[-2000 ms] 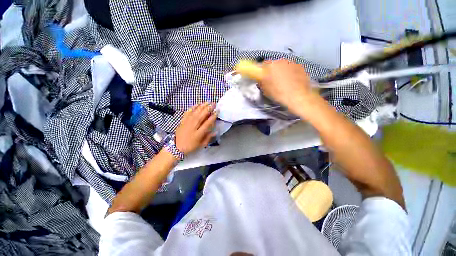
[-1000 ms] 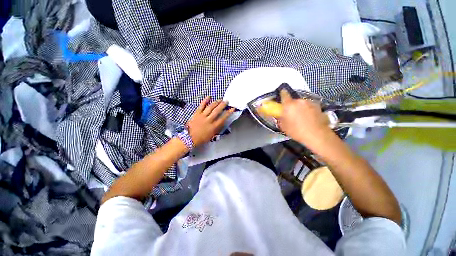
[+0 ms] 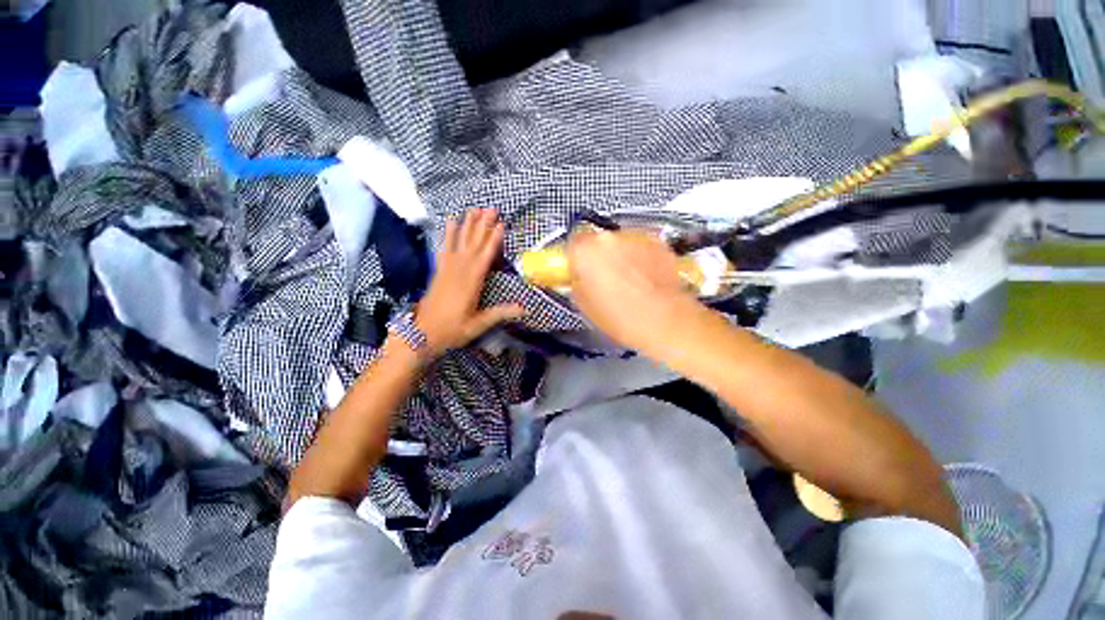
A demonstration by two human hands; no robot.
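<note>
A checked garment [image 3: 606, 133] lies across the board in front of me. My right hand [image 3: 624, 281] grips the yellow handle of the steam iron [image 3: 548, 268], whose body is on the cloth and partly hidden under my hand. My left hand [image 3: 458, 281] lies with fingers spread on the garment just left of the iron and holds nothing. A white template [image 3: 742, 196] lies on the cloth behind the iron and is partly covered by it and its hoses.
A garment pile [image 3: 158, 254] with a blue strip [image 3: 261, 164] fills the left side. A black padded board [image 3: 545, 36] is at the back. A yellow hose [image 3: 897, 151] and a black line run right from the iron. A yellow-green sheet [image 3: 1054, 321] lies at right.
The iron in my right hand has moved left, close to my left hand. My left hand has moved slightly left, fingers now spread. The white template is now mostly covered.
</note>
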